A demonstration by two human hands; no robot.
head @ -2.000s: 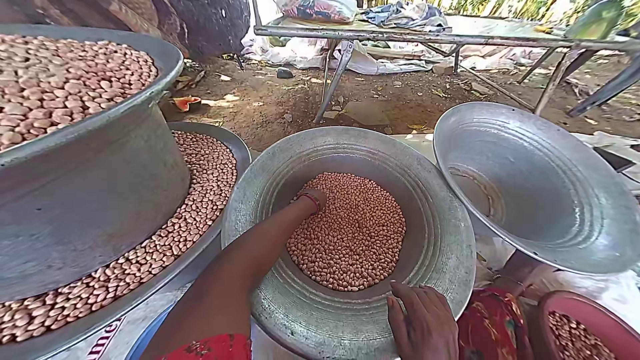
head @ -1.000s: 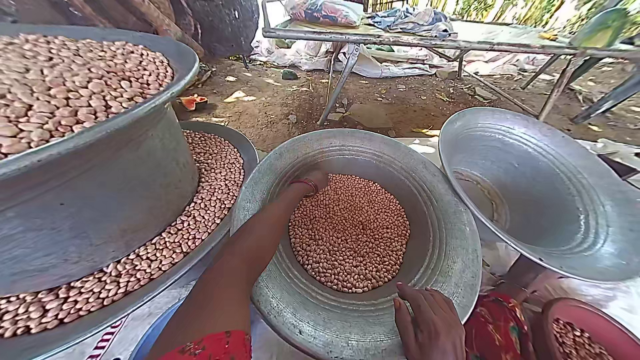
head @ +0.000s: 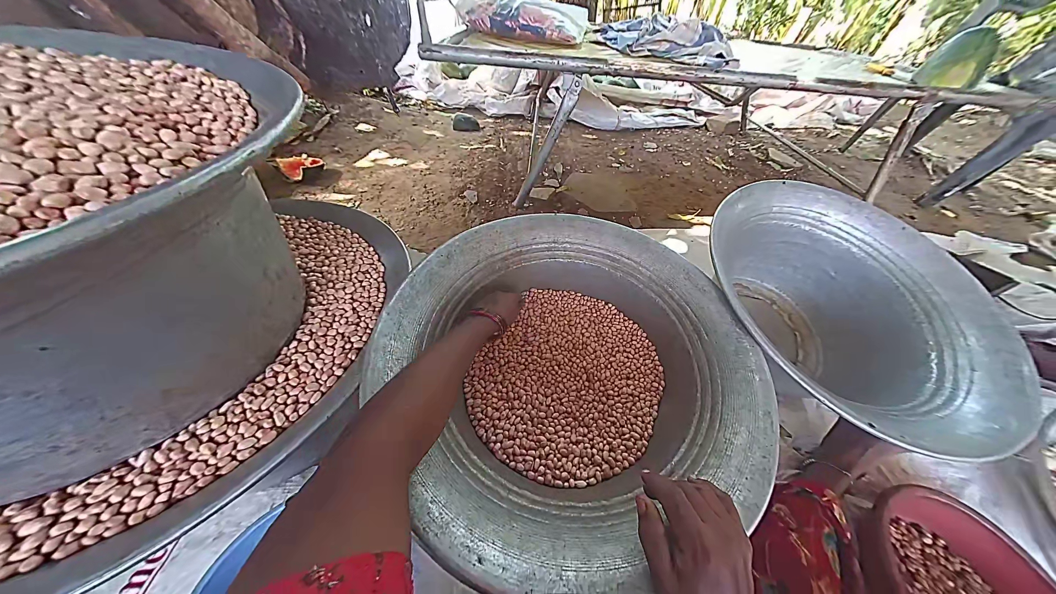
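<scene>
A wide metal basin point(head: 594, 528) stands in front of me with a round heap of reddish-brown peanuts point(head: 569, 388) in its bottom. My left hand point(head: 502, 307), with red bangles at the wrist, reaches in at the heap's upper left edge; its fingers are hidden, so I cannot tell whether they hold peanuts. On the basin's near right rim rests my right hand point(head: 697, 532), fingers spread, with nothing seen in it.
At the left, a large metal pot point(head: 140, 330) full of peanuts stands in a wide peanut-filled tray point(head: 396, 247). An empty metal basin point(head: 891, 330) leans at the right, above a red bowl point(head: 982, 528) of peanuts. Behind is a metal-framed table point(head: 660, 68). A blue container's edge shows below.
My left hand was lower on the heap's upper left part two seconds ago and lies at its edge now. My right hand stays on the rim.
</scene>
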